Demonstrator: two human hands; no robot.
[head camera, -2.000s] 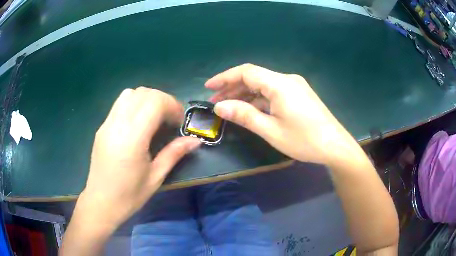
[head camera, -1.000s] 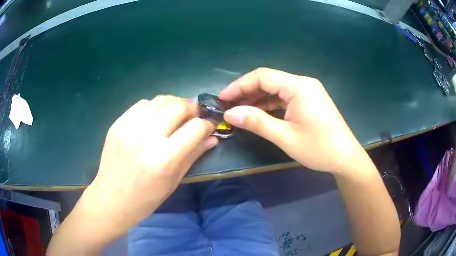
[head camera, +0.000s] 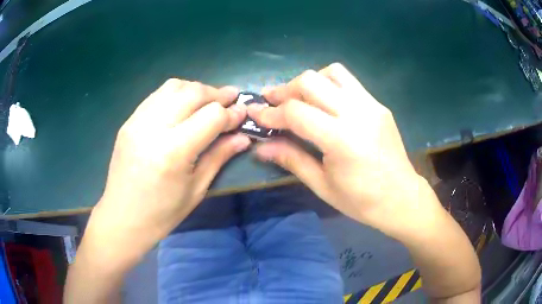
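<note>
A small black unit with white marks on its dark face and a silver lower edge is held just above the green bench, near the middle of its front edge. My left hand grips its left side with bare fingertips. My right hand grips its right side, with fingers on the dark face and the thumb at the lower edge. The fingertips hide much of the unit. Its inside does not show.
The green bench has a wooden front edge. A white scrap lies at left. Silver ring-like pieces and a parts tray are at far right. A pink cloth hangs at right. A red bin is below left.
The unit showed a yellow and silvery inside with the dark cover tilted up; now the dark face lies over it. Both hands have closed in around it.
</note>
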